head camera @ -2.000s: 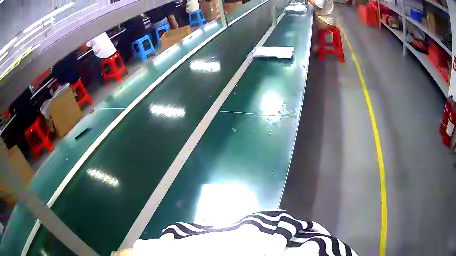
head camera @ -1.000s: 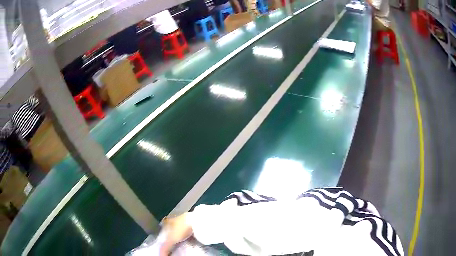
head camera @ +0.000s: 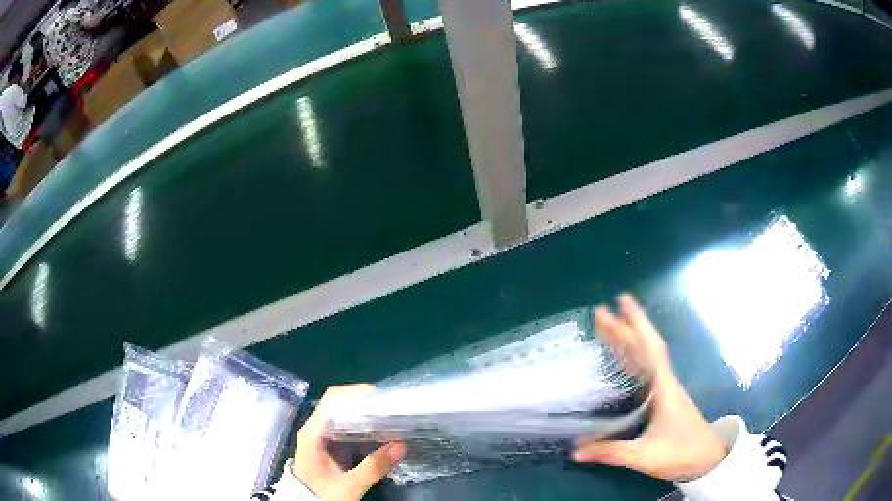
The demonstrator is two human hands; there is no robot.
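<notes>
A thick, wide stack of clear plastic bags, shiny and blurred, is held in both hands just above the green surface, near the bottom middle. What is inside the bags cannot be made out. My left hand grips the stack's left end, thumb in front. My right hand is at its right end, thumb below and fingers raised over the fanned edges. Two larger whitish filled bags overlap at the lower left. A smaller pile of bags lies at the right, washed white by glare.
A pale metal rail crosses behind the stack, with an upright post fixed to it. Beyond is a dark green belt with light reflections. Cartons and people, one in a patterned top, are at the upper left.
The view has swung left and down from the long line to the work surface. Both hands, the held stack and the bags at both sides are now in view; earlier only one hand showed, low in the picture.
</notes>
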